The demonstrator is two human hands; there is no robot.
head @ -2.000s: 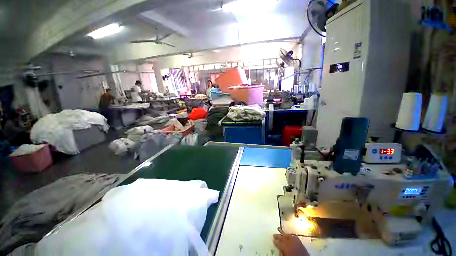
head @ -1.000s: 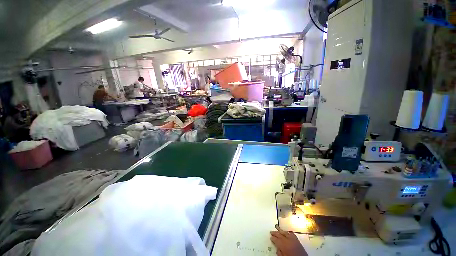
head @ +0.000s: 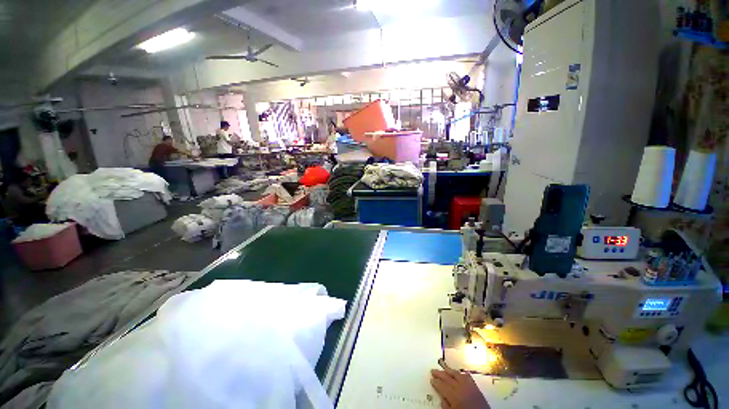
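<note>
One hand (head: pixel 459 390) shows at the bottom edge, cut off by it, resting on the white machine table (head: pixel 404 319) just in front of the needle area. It looks like my right hand; its fingers point up and left, and whether it holds anything is not clear. My left hand is not in view. The cream-white sewing machine (head: pixel 551 307) stands at the right, its lamp lit beside the dark needle plate area (head: pixel 531 361). A white sheer fabric heap (head: pixel 232 343) lies at the lower left, over the green side table (head: pixel 308 257).
A smartphone (head: pixel 559 232) stands on the machine head beside a control box (head: pixel 609 243) with red digits. Thread cones (head: pixel 655 177) stand behind. Black scissors (head: pixel 700 382) lie at far right. Grey fabric (head: pixel 96 319) is piled at left. People are in the background.
The hand has shifted slightly left from the earliest frame and is almost unchanged from a second ago. The fabric heap has stayed in nearly the same place.
</note>
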